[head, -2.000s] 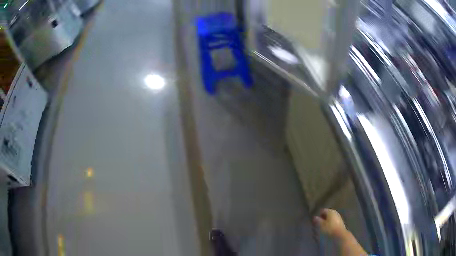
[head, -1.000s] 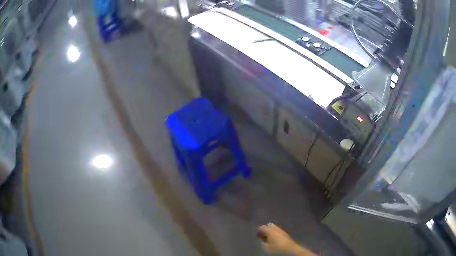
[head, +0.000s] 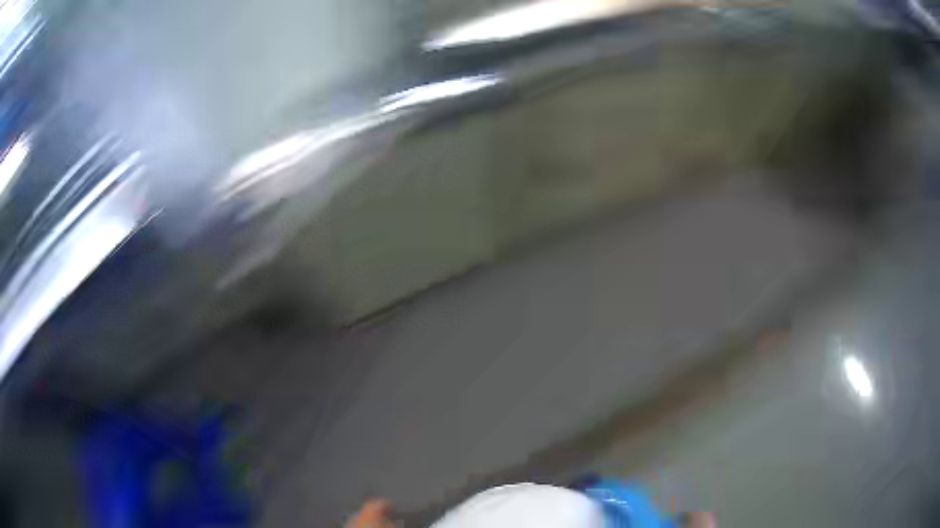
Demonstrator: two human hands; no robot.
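Note:
The view is strongly blurred. A small part of my left hand [head: 371,514] shows at the bottom edge, left of centre. A small skin-coloured patch, seemingly my right hand [head: 699,520], shows at the bottom edge beside something blue [head: 631,503]. Both are cut off by the edge, so fingers and anything held are hidden. A rounded white shape [head: 526,507] lies between them at the bottom; I cannot tell what it is. A blue plastic stool [head: 160,469] stands on the floor at the lower left.
The grey floor [head: 577,340] has a brownish line [head: 660,397] across it. Pale machine cabinet panels [head: 423,227] run along the upper middle, with a bright metal edge [head: 340,134] above. Streaked shiny metal [head: 72,258] is at the left.
The view has swung round along the machine. The stool has shifted from the middle to the lower left. The bare hand seen at the lower right of centre is now only fragments at the bottom edge.

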